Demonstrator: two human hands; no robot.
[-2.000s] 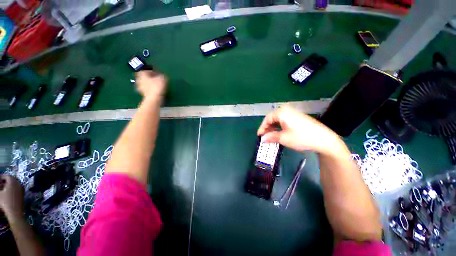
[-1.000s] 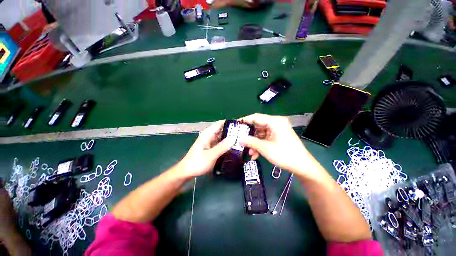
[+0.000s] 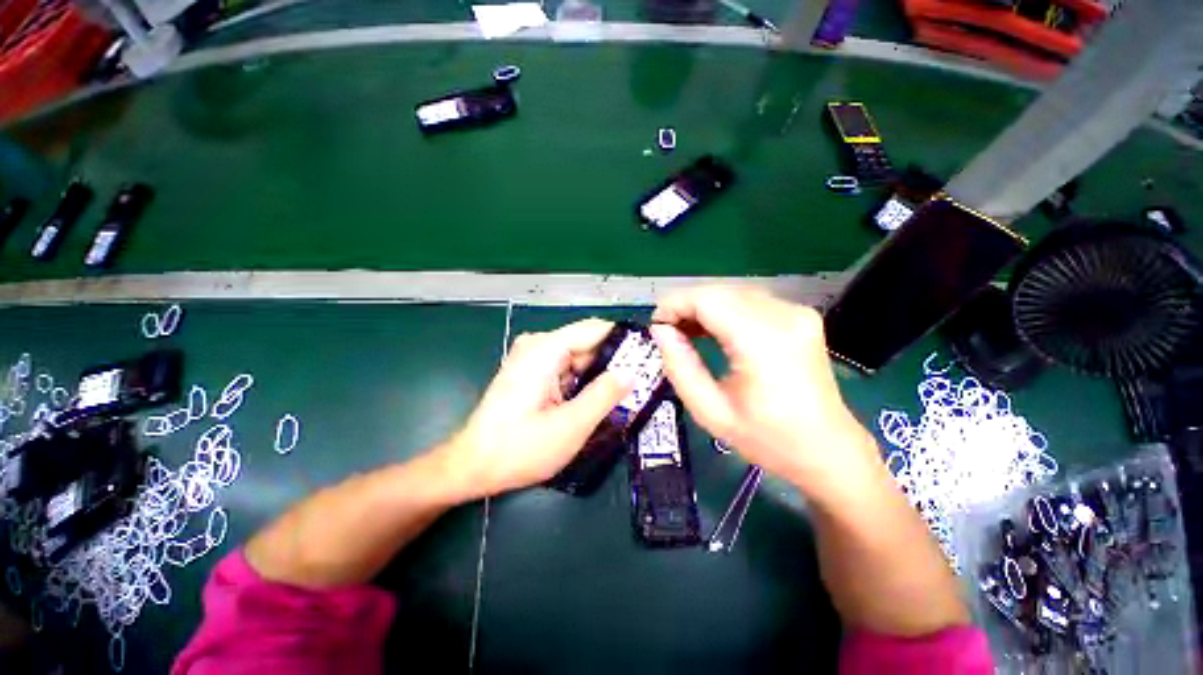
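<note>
My left hand (image 3: 534,411) holds a black keypad phone assembly (image 3: 610,425), tilted, its pale face up and its top end pointing away from me. My left thumb lies on the pale face. My right hand (image 3: 739,369) is at the top right edge of that phone, thumb and index finger pinched together; whether they hold a small part cannot be seen. A second phone assembly (image 3: 664,488) lies on the bench just right of the held one, partly under my right hand. Metal tweezers (image 3: 739,509) lie to its right.
White oval rings (image 3: 970,442) are piled at right and at left (image 3: 172,528). A clear tray (image 3: 1095,567) holds small components. Black phones (image 3: 99,455) are stacked left. A propped smartphone (image 3: 924,284) and a fan (image 3: 1106,301) stand right. Phones (image 3: 686,193) lie on the belt (image 3: 330,172).
Two seconds ago my left hand was over the belt; it then came back and holds a phone. Since one second ago, my right fingers have moved to the held phone's top edge, and the phone is more tilted.
</note>
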